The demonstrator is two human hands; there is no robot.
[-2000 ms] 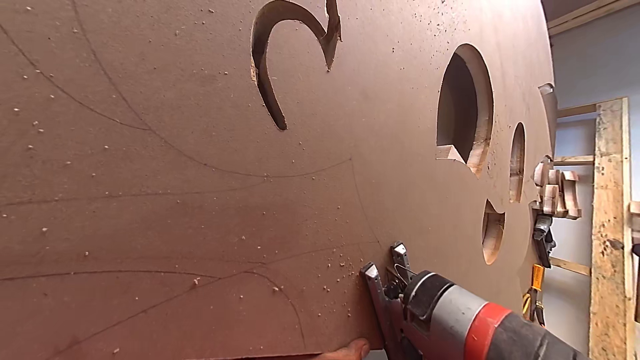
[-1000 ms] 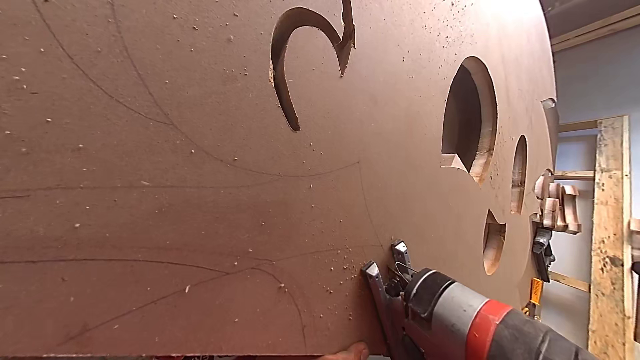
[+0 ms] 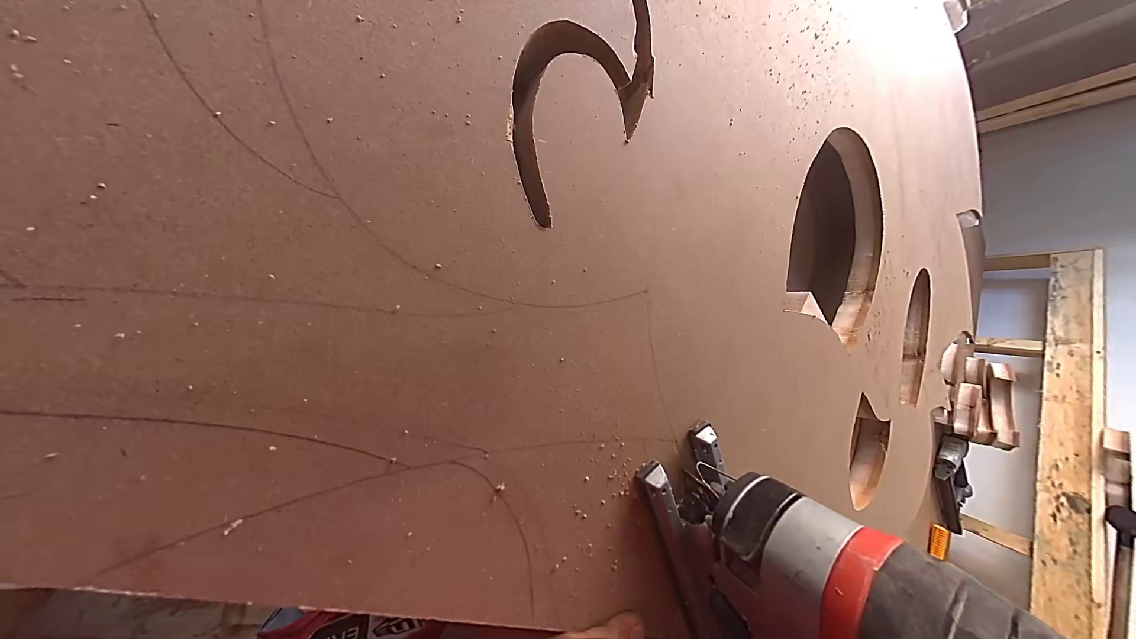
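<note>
A jigsaw (image 3: 790, 532) with a grey, red and black body rests its two-pronged metal shoe on a large brown wood-based panel (image 3: 426, 373), close to the end of a pencil line. Its blade area is partly hidden. Only a small part of my left hand (image 3: 608, 627) shows, at the panel's lower edge just left of the jigsaw; its fingers' pose is hidden. My right hand is out of view, and the jigsaw's rear runs off the bottom of the frame. Curved pencil lines and scattered wood chips cover the panel.
A curved slot (image 3: 526, 133) and several cut-out openings, the largest an oval-like hole (image 3: 865, 240), pierce the panel. Beyond its right edge are stacked curved wooden pieces (image 3: 981, 399), a dark tool (image 3: 951, 484) and a timber frame (image 3: 1069, 426). A red item bearing writing (image 3: 342, 624) lies below.
The view has shifted slightly over the panel, and the red item now shows below its lower edge. The jigsaw stays near the same pencil line end.
</note>
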